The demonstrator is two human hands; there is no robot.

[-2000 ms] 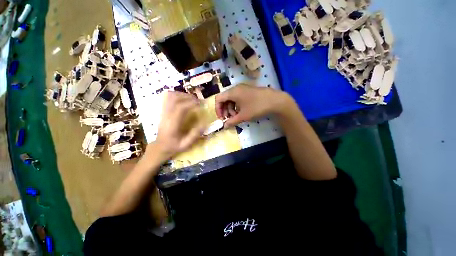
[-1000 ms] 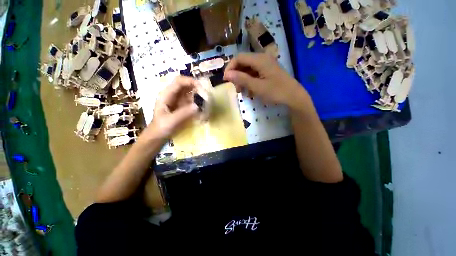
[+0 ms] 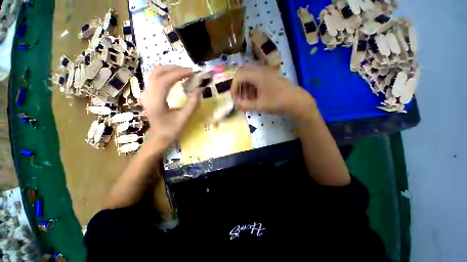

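My left hand (image 3: 171, 102) is at the left of the fixture, its fingers around a blurred beige part with a dark patch (image 3: 200, 82). My right hand (image 3: 263, 89) is at the right of the fixture, thumb and fingertips together; a blurred pale part (image 3: 224, 108) shows at its fingertips over the yellow sheet (image 3: 217, 140). The black-block fixture (image 3: 217, 88) lies between the hands, partly hidden by them. A pink spot (image 3: 219, 68) shows at its back edge.
A taped box (image 3: 207, 13) with a dark front stands behind the fixture. A beige part (image 3: 264, 45) lies beside it on the white perforated plate (image 3: 156, 51). Beige parts (image 3: 102, 77) are piled at left, and more lie in the blue tray (image 3: 327, 97). A green belt (image 3: 36, 133) runs at far left.
The oval-faced part seen at the fixture has gone from there and a pink spot shows. My left hand has moved up beside the fixture. My right hand has come down slightly, with a pale part at its fingertips.
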